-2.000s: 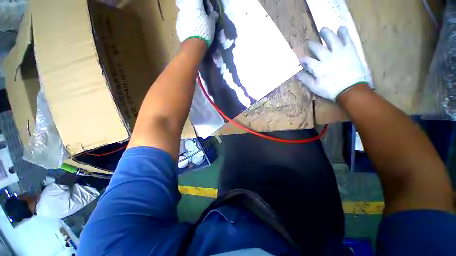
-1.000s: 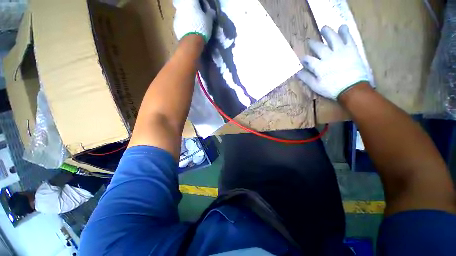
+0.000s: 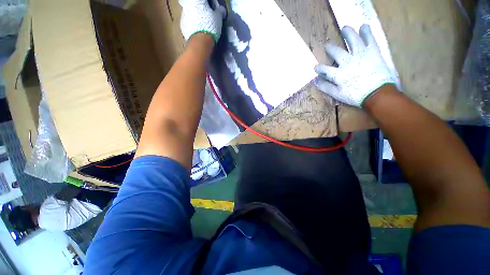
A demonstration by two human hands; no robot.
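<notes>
The sheet metal panel (image 3: 279, 51) lies at the top centre, with white glare and ragged dark bands. My left hand (image 3: 201, 20), in a white knit glove, is at its left side near the top edge of the view. It is closed around a dark tool, seemingly the air sander (image 3: 221, 7), mostly hidden by the hand. A red air hose (image 3: 236, 121) curves from beside the panel over the bench edge. My right hand (image 3: 357, 70), gloved, lies flat with fingers spread, its thumb side at the panel's near right corner and its fingers by a pale metal strip (image 3: 361, 12).
A large open cardboard box (image 3: 80, 80) stands at left, with clear wrap (image 3: 43, 147) beside it. White rounds (image 3: 205, 164) sit in a bin below the bench (image 3: 301, 121). Bubble wrap (image 3: 478, 70) is at far right. A person (image 3: 64, 212) is at lower left.
My left hand has moved slightly left and up with the dark tool. The panel's near right corner has shifted slightly left, and my right hand's fingers have moved a little with it.
</notes>
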